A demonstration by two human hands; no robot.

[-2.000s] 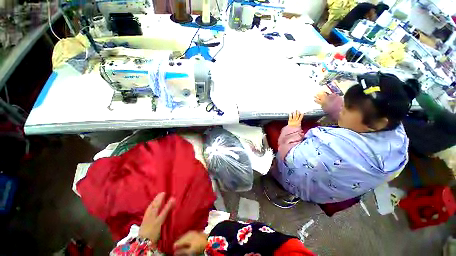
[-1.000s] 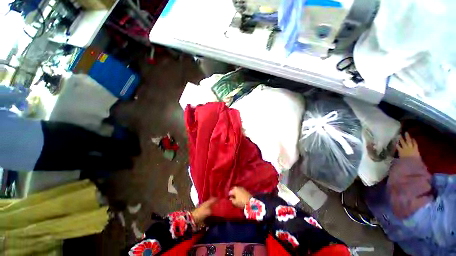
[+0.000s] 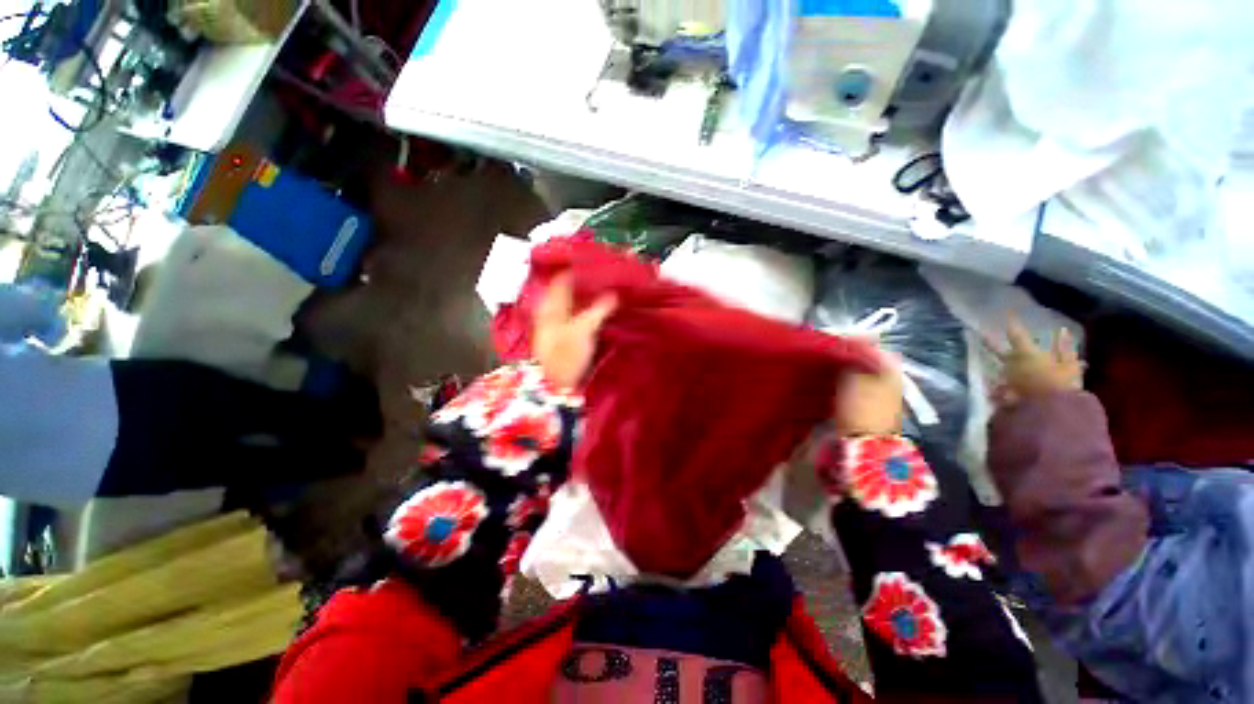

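Observation:
A red fabric piece (image 3: pixel 688 426) is spread between my hands above my lap, over some white cloth (image 3: pixel 585 543). My right hand (image 3: pixel 869 392) is blurred and grips the fabric's right end, lifting it. My left hand (image 3: pixel 567 330) lies on the upper left part of the fabric with its fingers apart. More red fabric is bunched under and beyond my left hand.
A white sewing table (image 3: pixel 591 145) with a sewing machine (image 3: pixel 853 83), black-handled scissors (image 3: pixel 924 176) and white cloth (image 3: pixel 1086 124) stands ahead. A tied plastic bag (image 3: pixel 901 330) is below it. Another person's hand (image 3: pixel 1038 365) reaches in at right. Yellow fabric (image 3: pixel 151 598) lies at left.
My hands have moved forward and wide apart from close together near my lap. The red fabric is now lifted and stretched to the right, and white cloth shows beneath it.

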